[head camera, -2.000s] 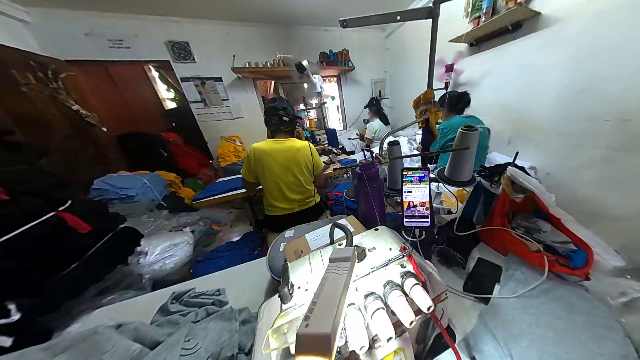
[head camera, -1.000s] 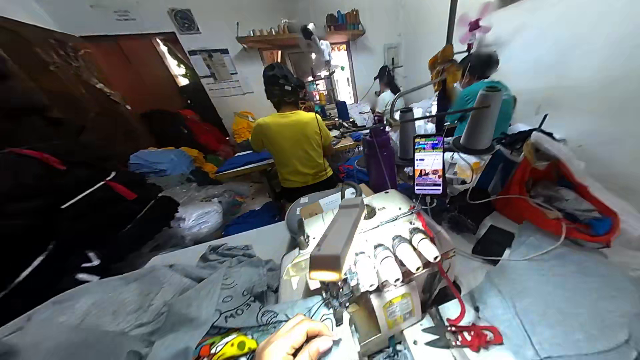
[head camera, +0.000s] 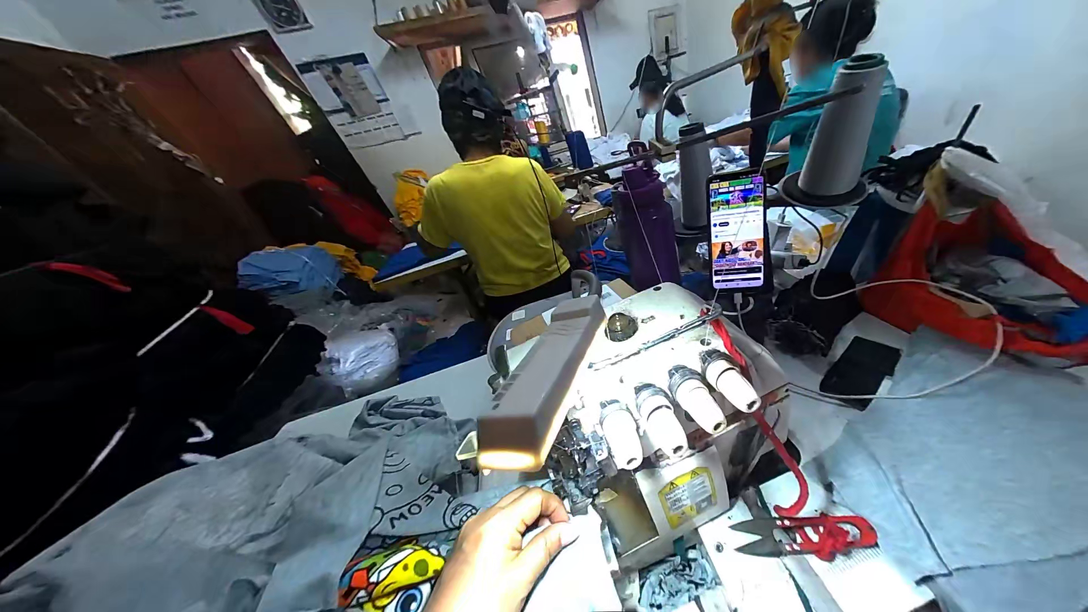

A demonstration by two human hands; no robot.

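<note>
My left hand (head camera: 501, 552) reaches up from the bottom edge, thumb and forefinger pinched on pale, brightly lit fabric (head camera: 574, 569) just in front of the needle area of an overlock sewing machine (head camera: 659, 314). Grey cloth (head camera: 280, 501) with dark line drawings and a yellow cartoon print (head camera: 399, 574) lies to the left of the hand. A lit lamp (head camera: 540, 382) hangs over the stitching area, beside several white tension dials (head camera: 659, 421). Thread snips with red-wrapped handles (head camera: 807, 535) rest to the right. My right hand is not in view.
Beyond the machine stand a purple bottle (head camera: 646, 225), a phone with a lit screen (head camera: 737, 229) and a grey thread cone (head camera: 841, 127). A red bag (head camera: 960, 263) and grey cloth (head camera: 960, 450) lie right. A person in yellow (head camera: 493, 221) and two others are farther back.
My left hand, absent from the oldest frame, came into view at the bottom and now is slightly higher, near the needle area. The view has tilted down.
</note>
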